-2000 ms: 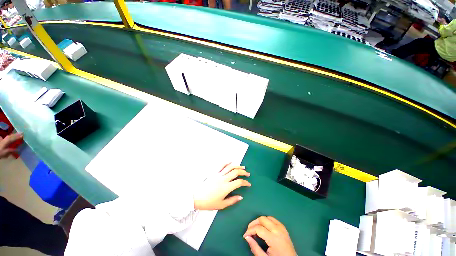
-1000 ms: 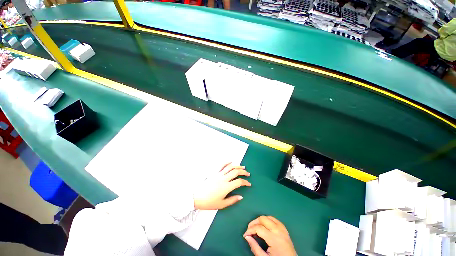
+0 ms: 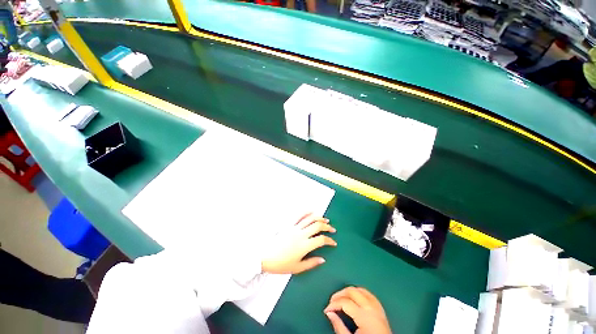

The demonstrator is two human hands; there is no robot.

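Note:
My left hand lies with its fingers apart over the right edge of the white sheet and the green bench. It holds nothing visible. My right hand rests on the bench, cut by the bottom edge, its thumb and fingers curled around a small dark item that is mostly hidden. A black parts bin stands beyond my hands at the yellow edge strip, with small white parts and a thin white loop inside.
White retail boxes are stacked at right, beside a white flat box. A joined row of white boxes and a blue box with white boxes are on the conveyor belt. Another black bin stands at left.
The white box row and the blue box have moved right along the belt. The view has shifted slightly, and the neighbour's hand at far left has gone. My hands keep their pose.

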